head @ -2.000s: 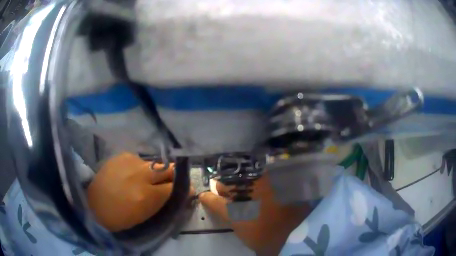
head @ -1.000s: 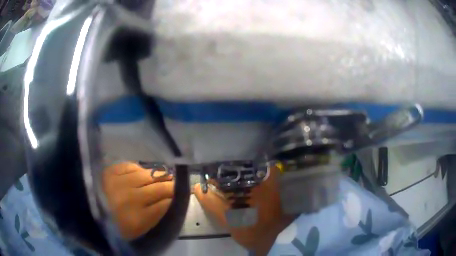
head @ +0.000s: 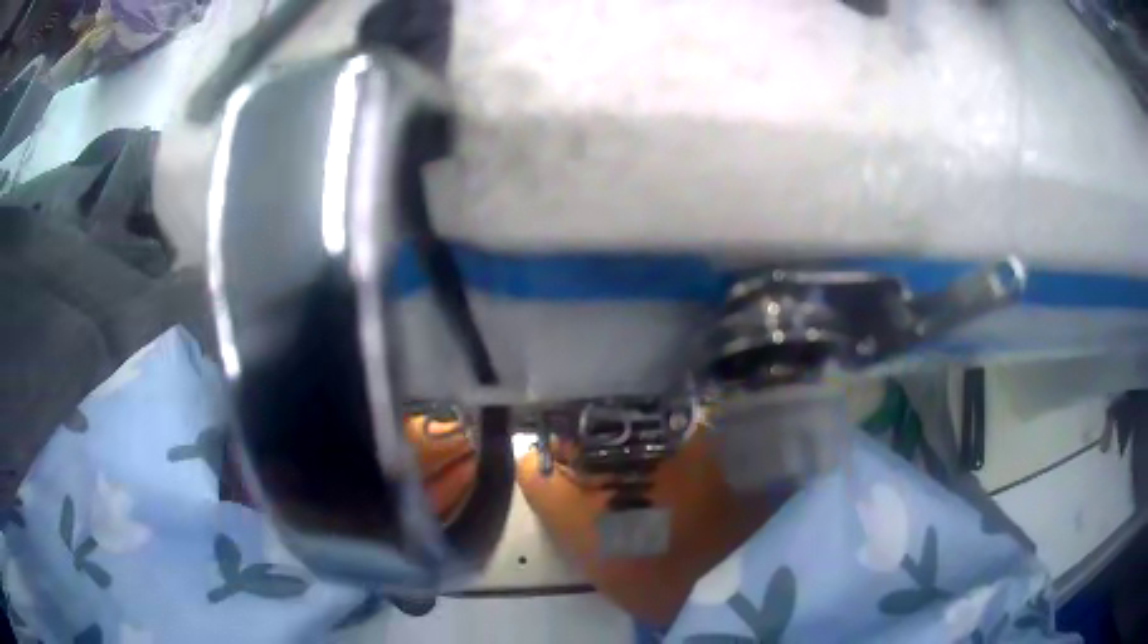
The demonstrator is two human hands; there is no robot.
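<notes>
The white sewing machine head (head: 604,176) with a blue stripe fills the upper view. My left hand (head: 443,468) is mostly hidden behind the large shiny chrome guard (head: 296,302); only parts of its fingers show. My right hand (head: 642,541) lies on the table right of the needle area, partly behind the tension assembly (head: 781,333) and other metal parts. The presser foot area (head: 544,450) is small and brightly lit between the hands. I cannot make out cloth under either hand, nor whether the fingers grip anything.
A heap of grey cloth (head: 63,302) lies left of the machine. Green scissors handles (head: 894,418) and a dark slim tool (head: 973,419) are at the right on the white table (head: 1045,503). A small dark curved item (head: 1118,421) is at the far right.
The view has shifted left, showing the grey heap and more of the left sleeve. The chrome guard sits further right in view and now covers most of my left hand.
</notes>
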